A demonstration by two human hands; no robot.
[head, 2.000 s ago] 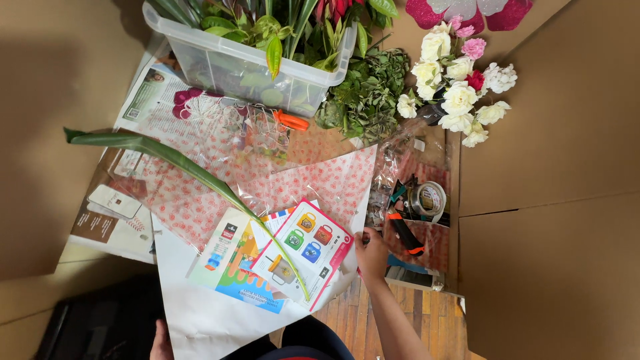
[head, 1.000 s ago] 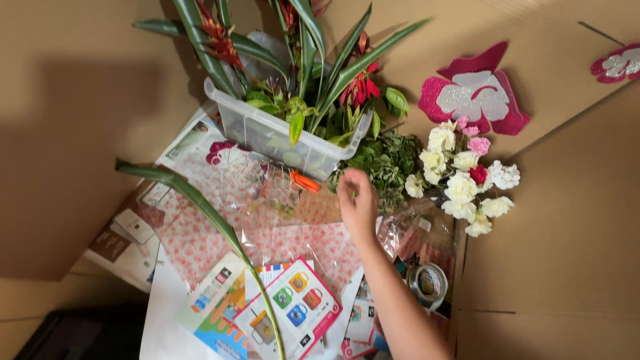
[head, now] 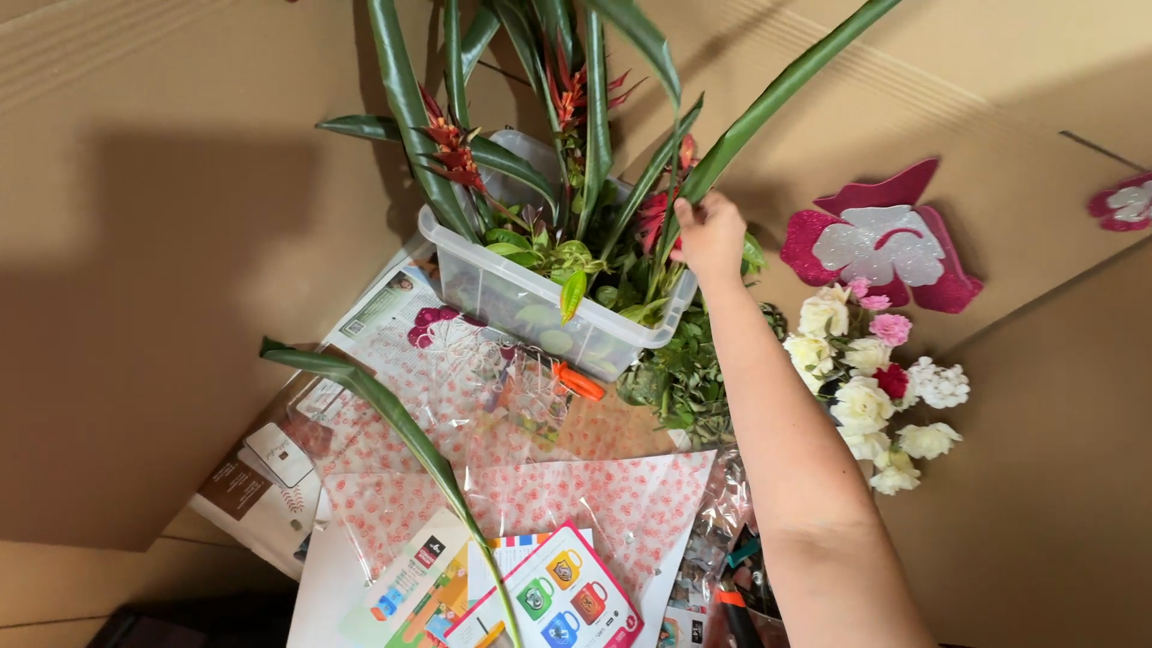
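Note:
My right hand (head: 711, 236) is at the right end of a clear plastic bin (head: 549, 288), its fingers closed around the base of a long green leaf (head: 774, 99). Red poinsettia-like petals (head: 654, 220) show just left of the fingers. Several long leaves and red heliconia-like flowers (head: 453, 153) stand in the bin among small green leaves. A single long leaf (head: 405, 427) lies on the patterned clear wrap (head: 576, 486) and printed cards (head: 549, 598). My left hand is out of view.
Cut foliage (head: 688, 378) lies beside the bin, with white and pink flowers (head: 861, 405) to its right. Orange-handled scissors or pliers (head: 578, 381) lie before the bin. Cardboard walls (head: 1035, 378) surround the table. A glittery foam flower (head: 882, 243) is at the right.
My right hand has moved from near the cards, past the foliage, to the bin and closed on a leaf there. The left hand has left view. The view has shifted toward the bin.

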